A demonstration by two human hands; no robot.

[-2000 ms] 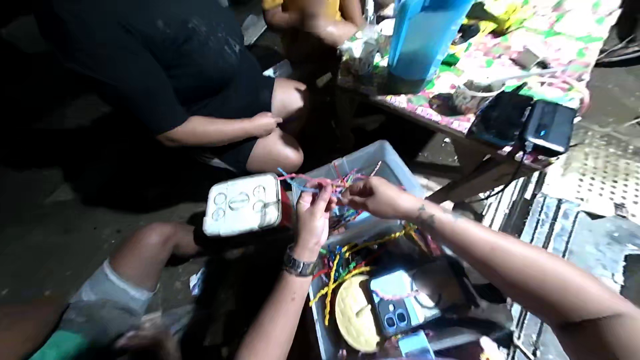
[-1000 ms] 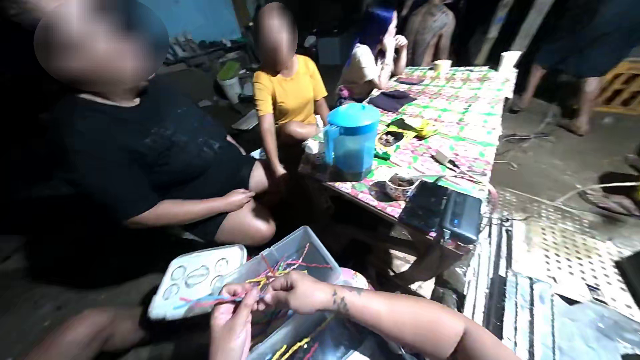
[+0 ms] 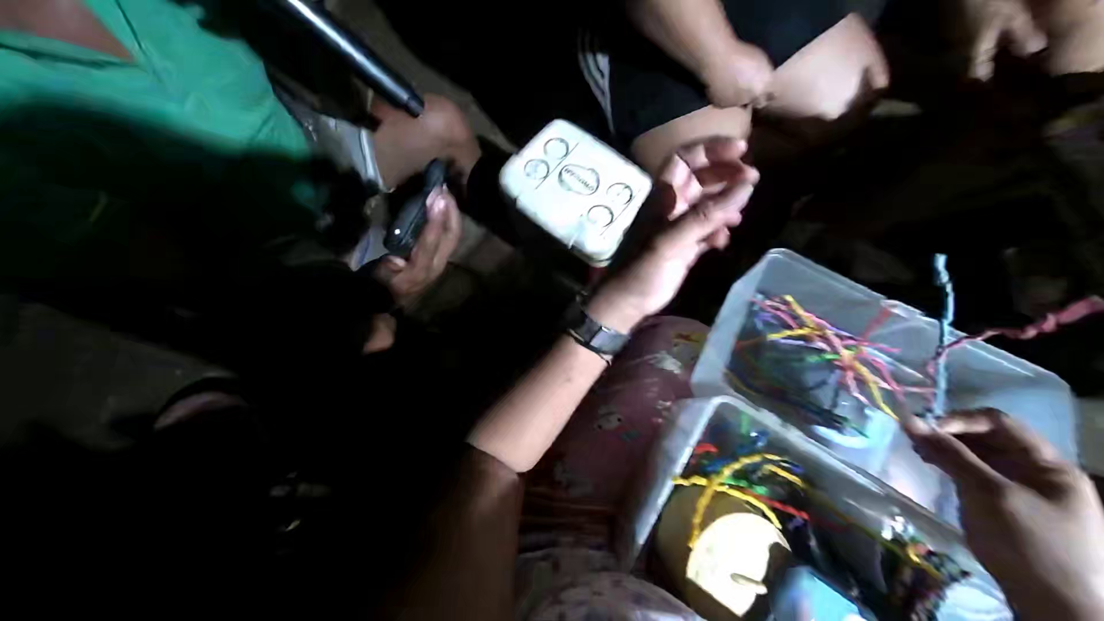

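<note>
My left hand (image 3: 681, 228), with a dark wristwatch (image 3: 595, 335) on its wrist, is raised with fingers apart and holds nothing. It is beside a white square lid with round markings (image 3: 576, 188). At the right, my right hand (image 3: 1009, 492) pinches a light blue twisted cord (image 3: 943, 336) and a pink twisted cord (image 3: 1026, 329) above a clear plastic bin (image 3: 1035, 392). Several coloured cords (image 3: 832, 345) lie inside that bin. A nearer clear bin (image 3: 668, 479) holds yellow twisted cords (image 3: 733, 470), a round cream-coloured object (image 3: 737, 552) and other small items.
A person in a green top (image 3: 172, 112) sits at the left; that person's hand (image 3: 431, 246) holds a dark object (image 3: 418, 211). Another person's bare knee and hand (image 3: 742, 78) are at the top. A dark tube (image 3: 354, 56) points in from the upper left.
My left hand has let go of the cords and moved away from my right hand, which still holds cords. The view has swung down and left, off the table.
</note>
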